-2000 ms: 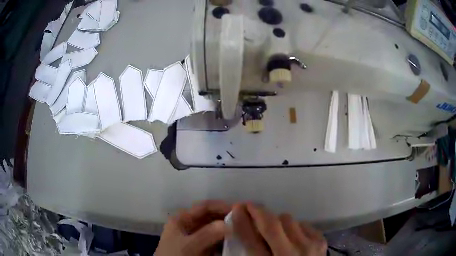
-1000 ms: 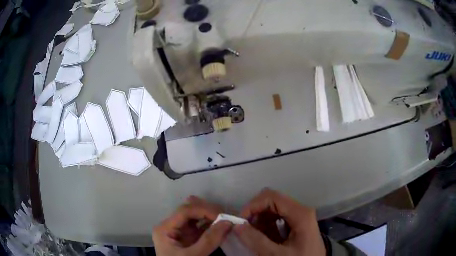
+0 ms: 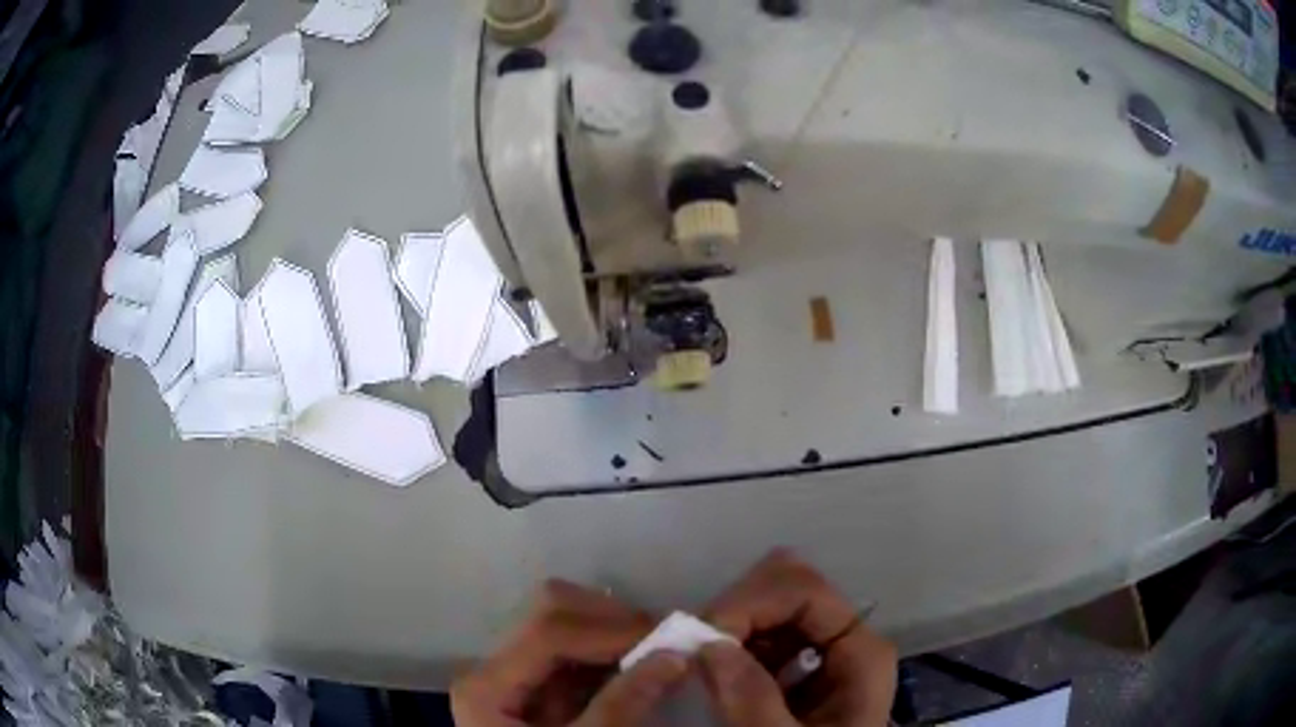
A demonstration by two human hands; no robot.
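A small white fabric piece [image 3: 679,639] with a pointed end up is pinched between both hands at the front edge of the table; its lower part is hidden by the fingers. My left hand [image 3: 576,660] grips its left side with thumb and fingers. My right hand [image 3: 796,646] grips its right side and also holds a thin tool with a pale end [image 3: 805,663], whose thin tip shows above the fingers. Pointed white tabs with dark edge lines, such as this one [image 3: 367,436], lie overlapping on the left of the table.
The sewing machine head [image 3: 881,128] spans the top, with its presser area [image 3: 685,334] ahead of my hands. Narrow white strips [image 3: 1009,320] lie on the machine bed [image 3: 739,440] at right. A control panel [image 3: 1208,40] is top right. White scraps [image 3: 85,639] pile at lower left.
My hands have stayed near the front edge, turning the white piece so its point now faces up. The view has shifted, so the machine sits differently in the picture.
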